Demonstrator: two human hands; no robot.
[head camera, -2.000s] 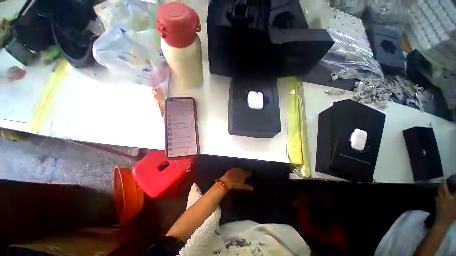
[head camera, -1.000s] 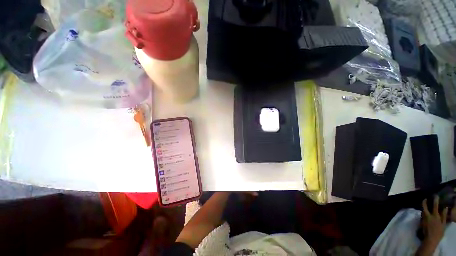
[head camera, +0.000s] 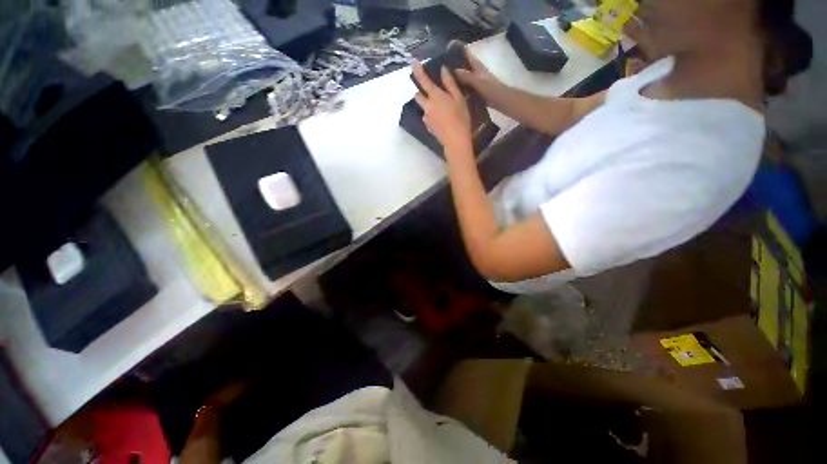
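Note:
A glossy white case (head camera: 278, 191) sits in the middle of a black insert tray (head camera: 304, 231) on the white bench. A second white case (head camera: 65, 263) sits on another black tray stack (head camera: 95, 304) at the left. My left hand (head camera: 227, 396) is low at the lower left, below the bench edge, dim and blurred, with a bracelet at the wrist. It is apart from both trays, and its fingers cannot be made out. My right hand is not in view.
A yellow strip (head camera: 192, 237) lies between the trays. White cables (head camera: 349, 68) and a clear bag (head camera: 213, 54) lie behind. At right, a person in white (head camera: 653, 172) holds a black box (head camera: 444, 72). Open cartons (head camera: 580, 408) stand at lower right.
The view has swung right: the trays now appear further left, and the phone screen and flask are out of view. The co-worker's hands, earlier near the head, are now on a black box.

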